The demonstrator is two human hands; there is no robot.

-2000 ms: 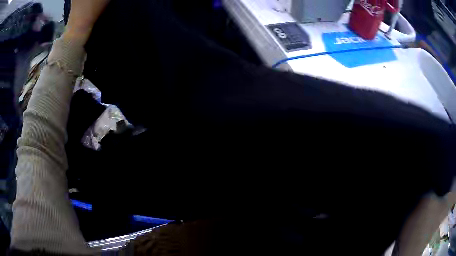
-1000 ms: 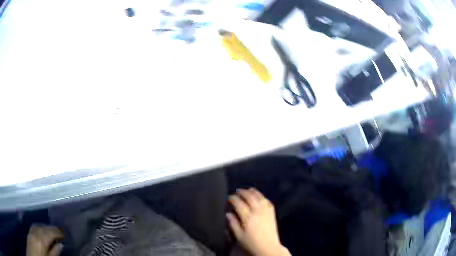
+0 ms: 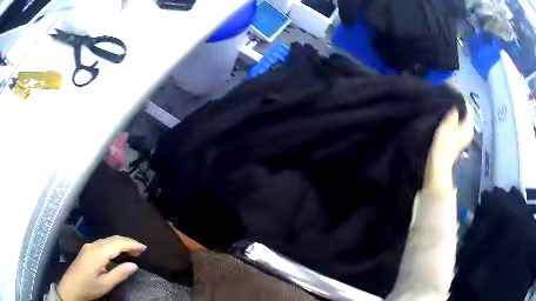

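Note:
A large black fabric piece fills the middle, spread between the table edge and my right arm. My right hand holds its upper right edge at arm's length. My left hand is at the bottom left, near my lap, empty, thumb and fingers apart. Black fabric shears lie on the white table at the upper left, handle loops toward the right. A yellow piece lies beside them.
The white table curves down the left side, with measuring marks along its front edge. Dark garments over blue material are at the top. More black cloth lies at the lower right. A shiny metal bar runs below the fabric.
The view has turned right, so the table and shears moved left. My right hand has gone from near my lap to the far right and now holds the black fabric.

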